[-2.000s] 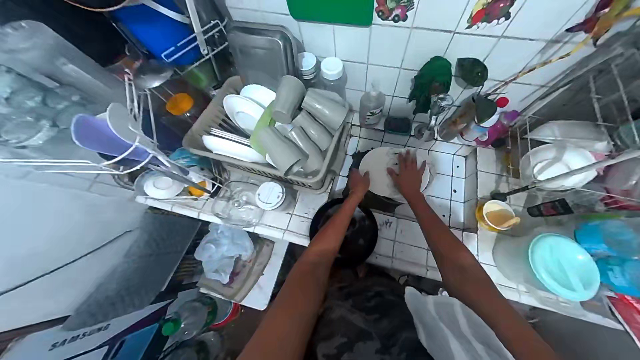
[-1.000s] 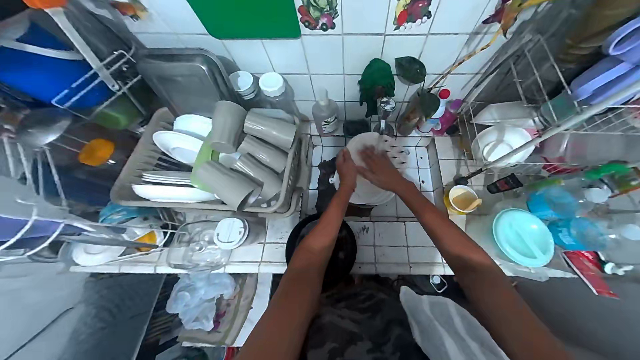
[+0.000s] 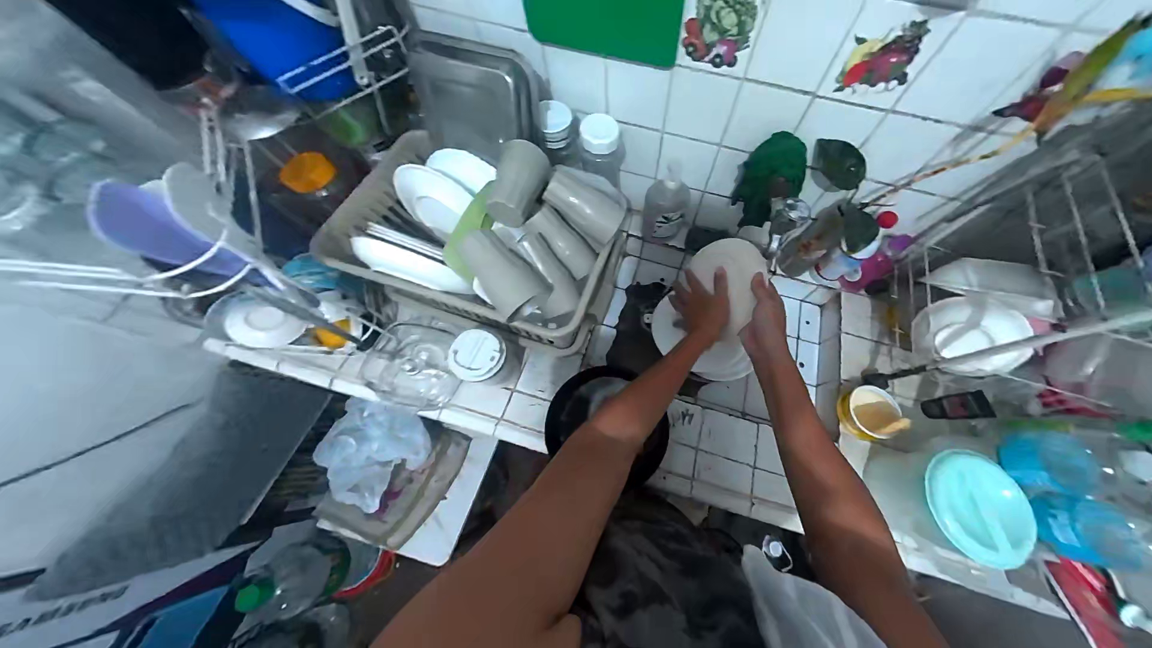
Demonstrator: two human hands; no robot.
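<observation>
Both hands hold a white plate [image 3: 731,270] tilted up over the tiled sink [image 3: 805,337], close to the faucet [image 3: 787,220]. My left hand [image 3: 704,306] lies with spread fingers on the plate's face. My right hand [image 3: 765,315] grips its right edge, the thumb side up. Beneath it another white plate [image 3: 720,362] shows in the sink. A dark pan [image 3: 560,418] sits at the counter's front edge, partly hidden by my left forearm. Left of the sink a dish rack [image 3: 576,335] holds grey cups [image 3: 504,274] and white plates [image 3: 432,200].
A soap bottle [image 3: 666,209] stands behind the sink. To the right are a yellow tub with a brush [image 3: 873,412], a turquoise bowl [image 3: 981,508] and a wire rack [image 3: 1035,225]. A lidded jar [image 3: 477,355] and a clear glass dish [image 3: 409,364] are on the left counter.
The plate was lying lower under both hands; it is now raised and tilted, with my right hand moved to its right edge. Another plate shows beneath.
</observation>
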